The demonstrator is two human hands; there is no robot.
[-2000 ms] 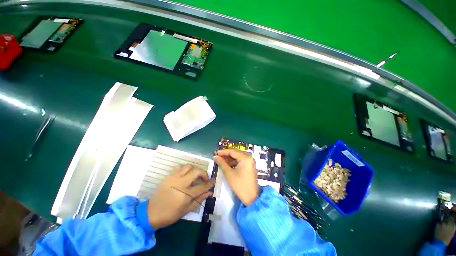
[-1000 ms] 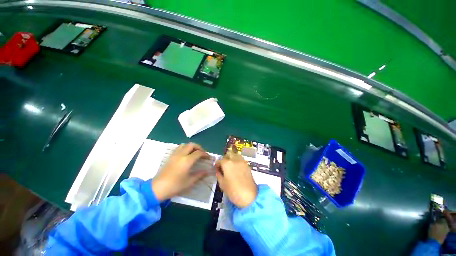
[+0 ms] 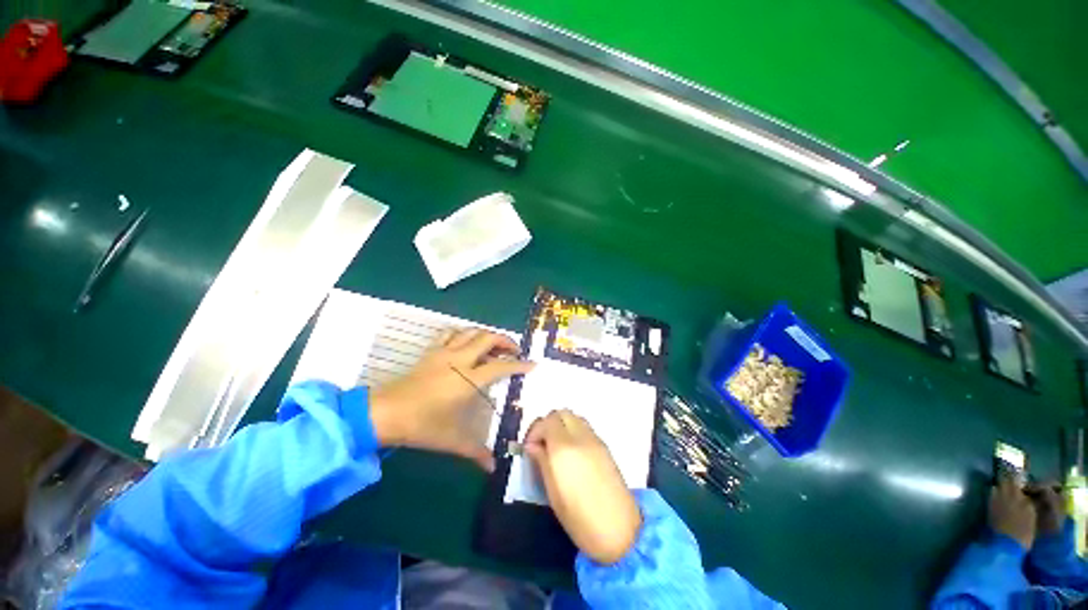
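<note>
An open tablet lies in front of me, its circuit board at the far end and a large white rectangle below it. My left hand spans the ruled sheet and the tablet's left edge, with index finger and thumb apart. A thin dark line shows across its fingers; whether it is held is unclear. My right hand is over the white area, fingertips pinched near the tablet's left edge by a small pale tab. Anything between them is hidden. The ruled white sheet lies left of the tablet, partly under my left hand.
Right of the tablet are loose dark parts and a blue bin of tan pieces. Left are long pale strips, tweezers and a red bin. A folded white pad and other tablets lie beyond. Another person's hands are far right.
My right hand has moved from the circuit board end down the tablet's left side, uncovering the board and upper white area. My left hand has shifted onto the tablet's edge, its fingers spread wider.
</note>
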